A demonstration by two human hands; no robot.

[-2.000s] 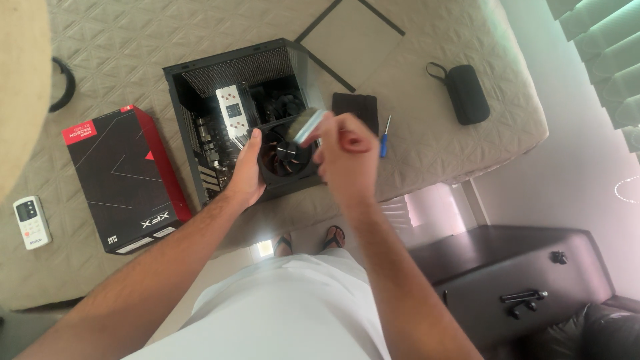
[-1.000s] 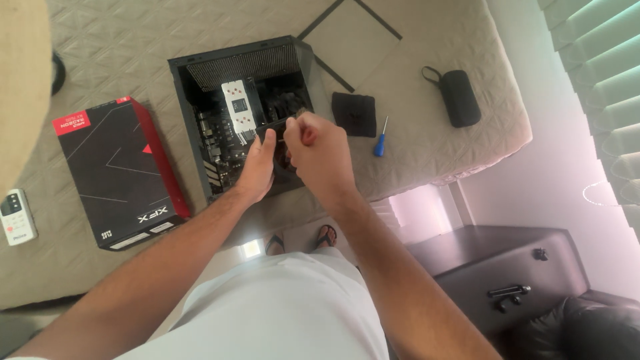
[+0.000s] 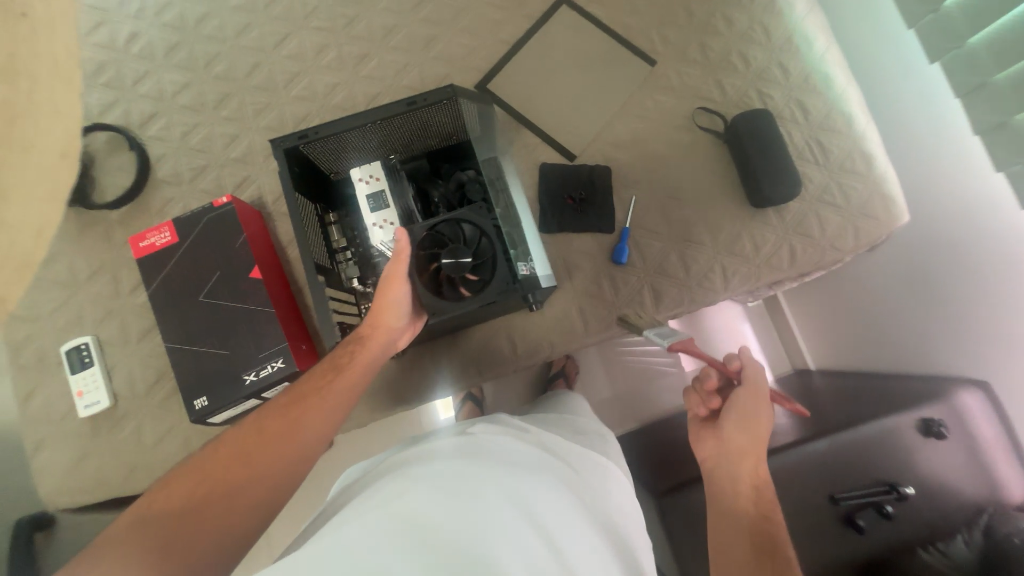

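My left hand (image 3: pixel 396 308) grips the left edge of a black square computer fan (image 3: pixel 458 260), which is tilted over the lower right part of an open black computer case (image 3: pixel 384 112). Inside the case, a silver CPU cooler (image 3: pixel 374 204) and part of the motherboard (image 3: pixel 340 248) show; the fan and hand hide the rest of the interior. Away from the case, past the bed's edge, my right hand (image 3: pixel 728 396) holds a paintbrush (image 3: pixel 696 352) by its red handle, bristles pointing up and left.
On the quilted bed (image 3: pixel 720 264) lie a graphics card box (image 3: pixel 224 312), a white remote control (image 3: pixel 86 376), a black headband-like loop (image 3: pixel 144 168), a dark-edged panel (image 3: pixel 572 80), a black cloth (image 3: pixel 576 208) with small screws, a blue screwdriver (image 3: pixel 622 244) and a black zip case (image 3: pixel 764 158). A dark suitcase (image 3: pixel 840 432) stands at lower right.
My right hand has moved right, away from the computer case, with the paintbrush in it. My left hand stays at the fan, which is now more fully in sight.
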